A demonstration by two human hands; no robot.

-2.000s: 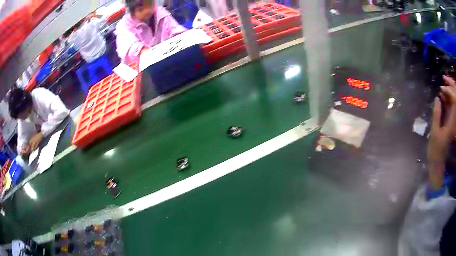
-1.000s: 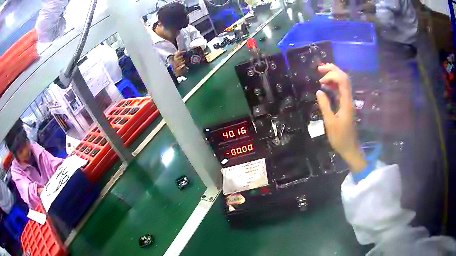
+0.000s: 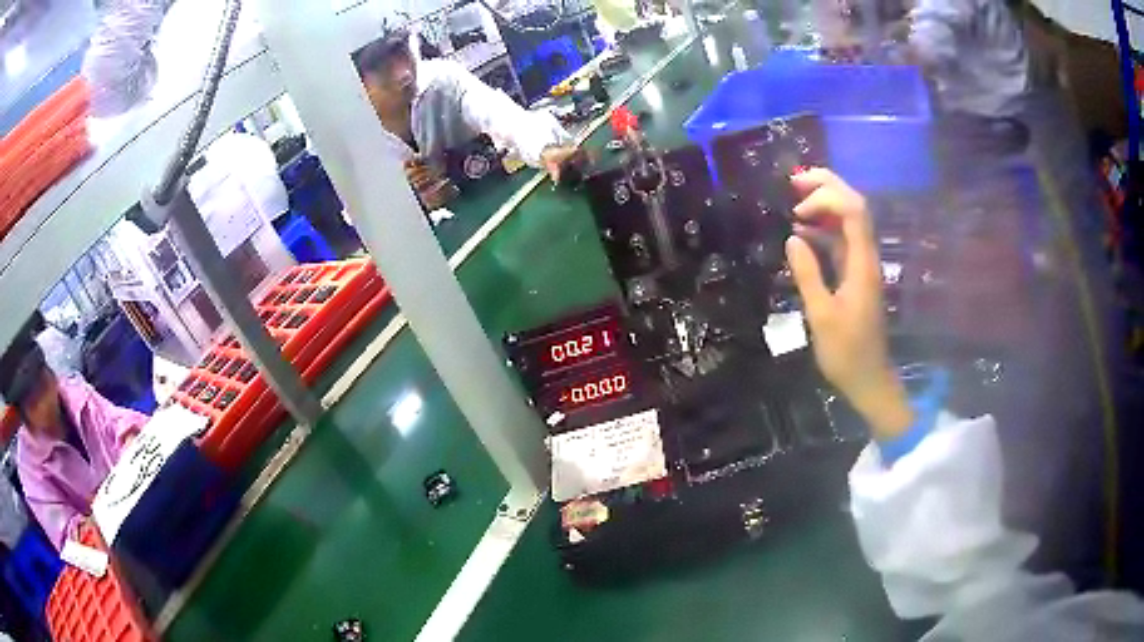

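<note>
The black test fixture (image 3: 728,433) stands on the green bench at centre right, with upright plates and clamp levers. A red-tipped clamp handle (image 3: 624,121) tops its left plate. The digital display (image 3: 583,366) on its left shows two rows of red digits, with a white label (image 3: 607,455) below. My right hand (image 3: 843,282), with a blue wrist strap (image 3: 916,411), is raised in front of the right plate. Its thumb and fingers are curled around a red-tipped lever there; whether they touch it is hard to tell. My left hand is not in view.
Small dark modules (image 3: 438,488) lie on the green belt. A pale metal post (image 3: 408,238) rises left of the fixture. A blue bin (image 3: 822,119) is behind it. Red trays (image 3: 295,329) and a person in pink (image 3: 69,439) are at left. A person in white (image 3: 471,107) sits across the belt.
The view has swung right to the fixture, bringing my right hand nearer centre. Since one second ago, the upper digits changed, belt modules shifted, and the person in white has reached an arm out.
</note>
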